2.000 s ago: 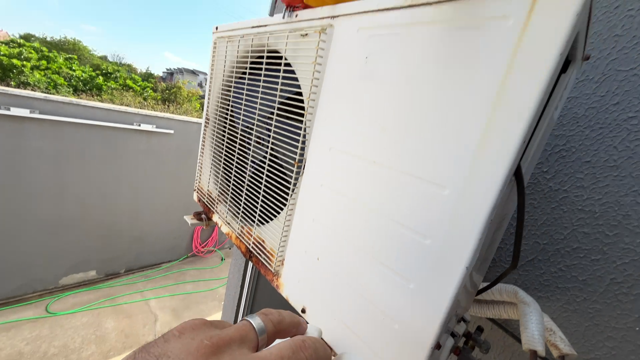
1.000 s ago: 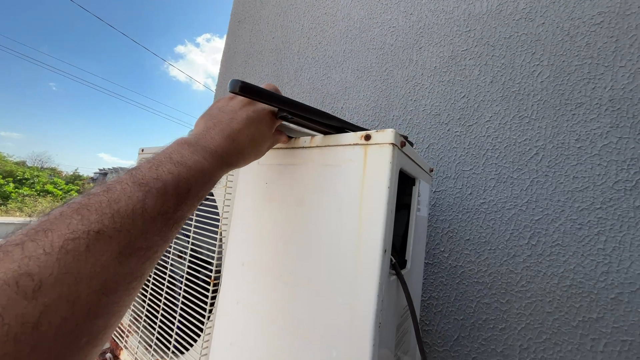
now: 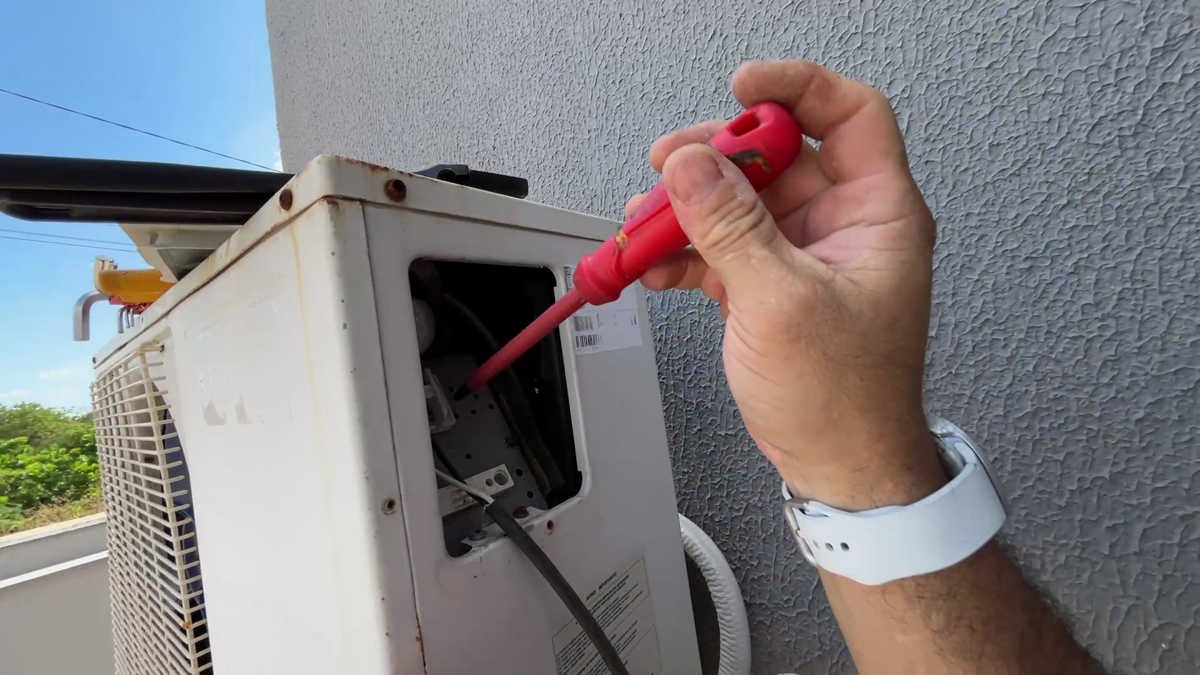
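Observation:
My right hand (image 3: 797,216), with a white watch on its wrist, holds a red insulated screwdriver (image 3: 637,234) by the handle between thumb and fingers. The shaft slants down to the left, its dark tip over the opening in the side of a white air conditioner outdoor unit (image 3: 291,450). Whether the tip touches anything inside cannot be told. Within the opening are a perforated metal plate (image 3: 478,427), a terminal block (image 3: 492,481) and a white wire. A dark cable (image 3: 553,577) runs out over the lower edge. My left hand is not in view.
Black flat objects (image 3: 122,187) and a yellow-orange tool (image 3: 131,284) lie on top of the unit. Rusty screws dot its casing. A textured grey wall (image 3: 1059,234) stands close behind. A white wrapped pipe (image 3: 717,591) curves at lower right, and the fan grille (image 3: 145,506) faces left.
The left hand that reached to the unit's top one second ago is out of view. My right hand has appeared with the red screwdriver. The view has moved nearer the side opening.

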